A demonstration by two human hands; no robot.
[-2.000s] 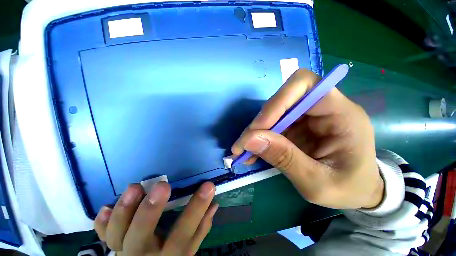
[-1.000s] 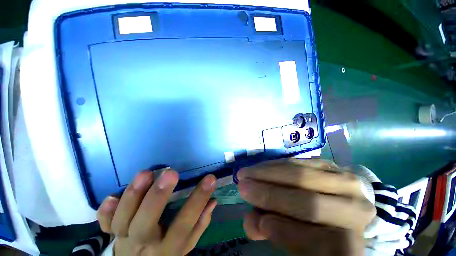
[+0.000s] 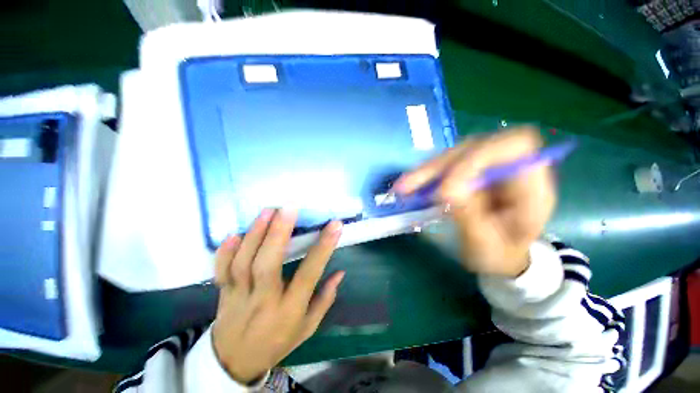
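Note:
A blue tablet back cover (image 3: 307,138) lies with its inside up on white sheets, straight ahead. White patches sit near its far edge and right side. My right hand (image 3: 491,192) is blurred and holds the purple tweezers (image 3: 518,167) over the cover's near right corner. The tweezer tip is blurred near a small white patch (image 3: 385,199); I cannot tell whether it grips anything. My right hand hides most of the camera corner. My left hand (image 3: 276,292) rests its spread fingertips on the cover's near edge and holds nothing.
A second blue cover (image 3: 31,230) lies sideways on white sheets at the left. White interleaving sheets (image 3: 146,176) stick out left of the middle cover. A small white roll (image 3: 648,178) stands on the green bench (image 3: 599,253) at the right. Dark and shiny strips lie near the front edge.
The view has pulled back, showing more of the left cover. My right hand has turned from the near edge, lifted, and moved right with the tweezers showing again. My left hand stays at the near edge.

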